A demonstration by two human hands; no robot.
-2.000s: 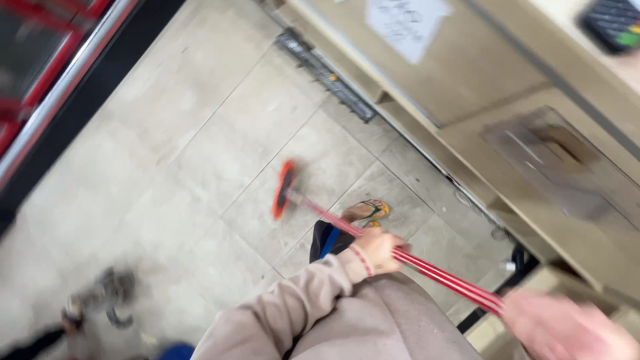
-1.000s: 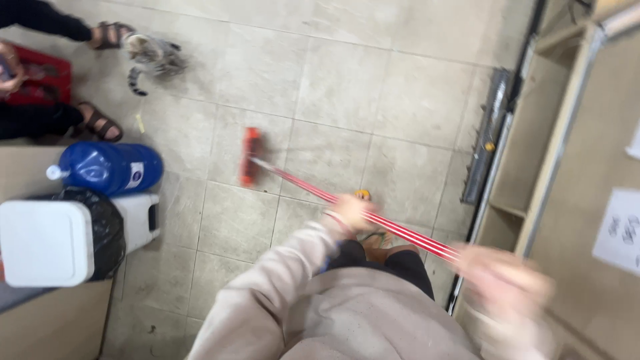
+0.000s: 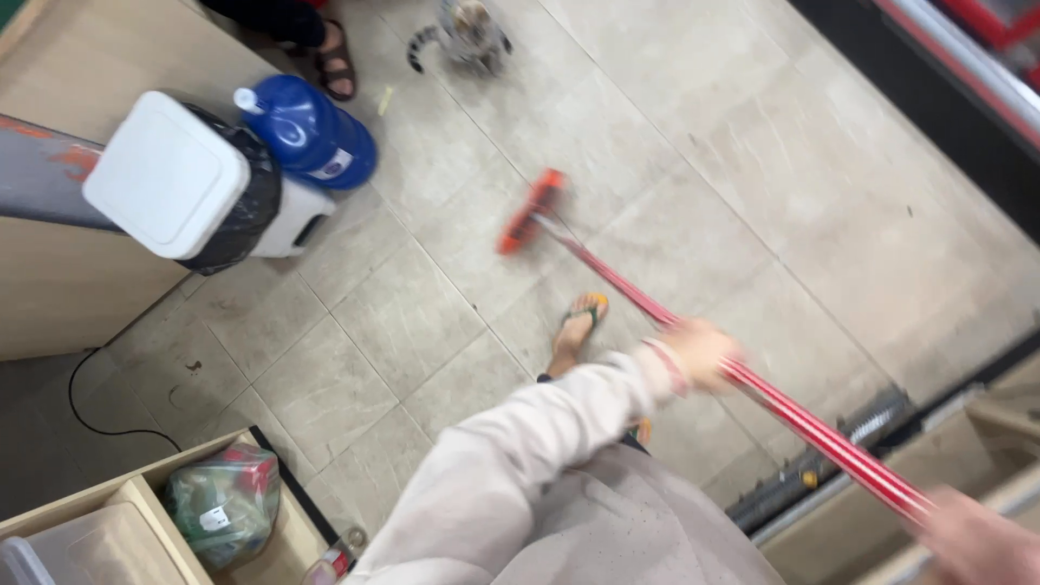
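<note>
A long red-and-white striped handle (image 3: 829, 435) slants across the view, with an orange broom head (image 3: 531, 212) at its far end over the tiled floor. My left hand (image 3: 700, 354) is closed around the handle partway along it. Near the lower right edge my right hand (image 3: 979, 540), blurred, grips the handle's upper end. My foot in a flip-flop (image 3: 580, 318) stands between the broom head and my left sleeve.
At left stand a white lidded trash bin (image 3: 166, 175) and a blue water jug (image 3: 313, 134). Beyond are a cat (image 3: 474, 41) and another person's sandaled foot (image 3: 335, 63). Wooden shelving (image 3: 134, 496) fills the lower left; a cable (image 3: 77, 402) lies behind it. More shelving edges the lower right.
The view has swung round strongly. Both hands still hold the handle. The cat, trash bin and jug, at the left a second ago, now show along the top and left.
</note>
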